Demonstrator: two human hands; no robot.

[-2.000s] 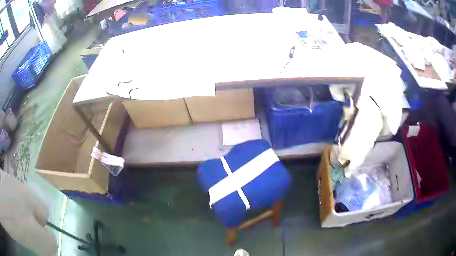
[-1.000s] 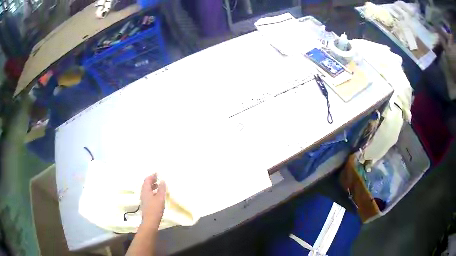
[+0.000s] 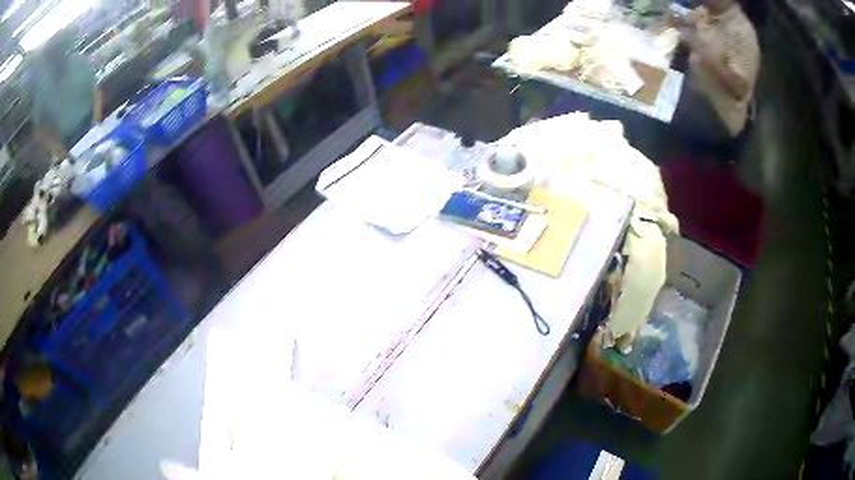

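Observation:
Neither of my hands can be made out in the picture. A very overexposed white cloth or sheet (image 3: 281, 427) lies across the near left of the table (image 3: 450, 347), cut off by the bottom edge. A small black tool with a dangling loop, perhaps thread snips (image 3: 499, 269), lies by the narrow marked strip (image 3: 412, 328) along the tabletop. A blue-screened phone (image 3: 487, 214) lies beside it, partly over a tan piece of card or paper (image 3: 558, 234). A white tape roll (image 3: 506, 171) stands behind the phone. White sheets (image 3: 394, 183) lie to its left.
A cream garment (image 3: 642, 272) hangs off the table's right end over an open carton (image 3: 647, 398) with plastic bags. A dark red bin (image 3: 722, 211) stands behind. Blue crates (image 3: 103, 314) stand left. A person (image 3: 727, 61) is at a cloth-covered table (image 3: 670, 103), back right.
The view has swung right and moved closer to the phone end. The hand that touched the cream cloth at the near left a second ago no longer shows.

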